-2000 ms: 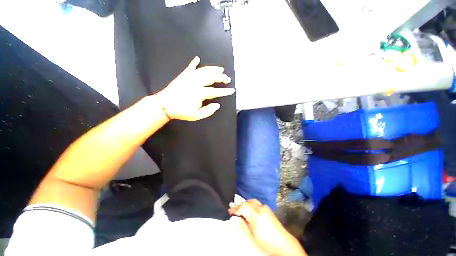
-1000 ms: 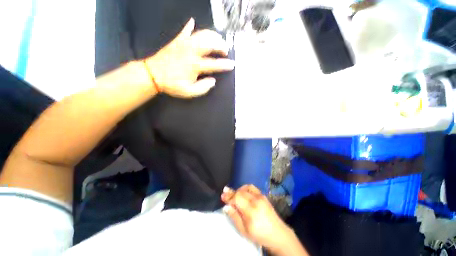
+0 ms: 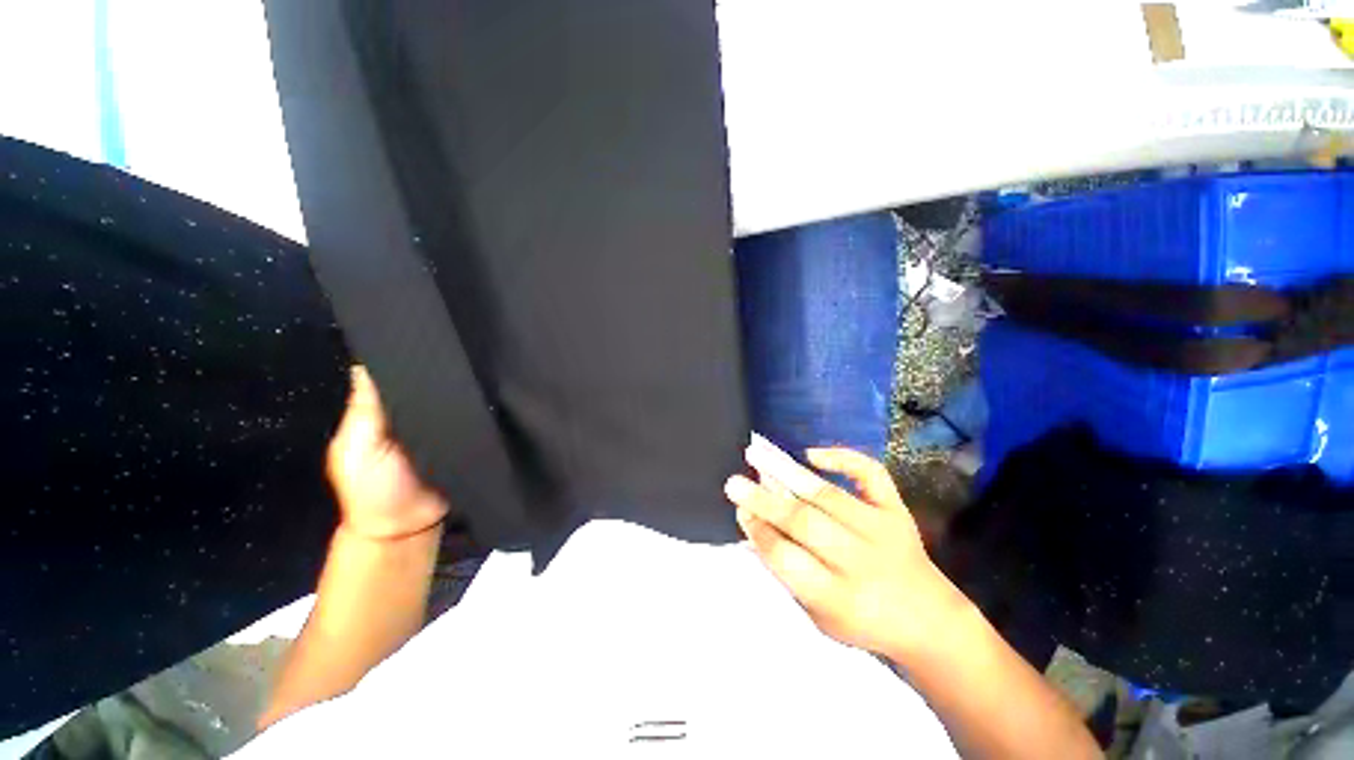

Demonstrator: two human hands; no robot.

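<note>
The black garment panel [image 3: 594, 267] runs from the top of the view over the table edge down to the wearer's white shirt. My left hand [image 3: 380, 463] is at the panel's left edge near its lower end, its fingers partly hidden under the cloth. My right hand [image 3: 839, 557] is at the lower right corner, with the seam edge [image 3: 738, 401] at its fingertips. A small white piece shows at the right fingertips; I cannot tell what it is. The needle and presser foot are out of view.
The white machine table [image 3: 921, 104] crosses the top, with a brown tape patch [image 3: 1163, 31] and a ruler strip [image 3: 1262, 110]. Speckled black cloth [image 3: 149, 431] fills the left. A blue bin [image 3: 1099, 238] with a dark band stands at right, black cloth [image 3: 1158, 579] below it.
My left hand has left the top of the panel and moved down to its lower left edge. My right hand has moved slightly up and right. The view has shifted; phone and presser foot area are gone.
</note>
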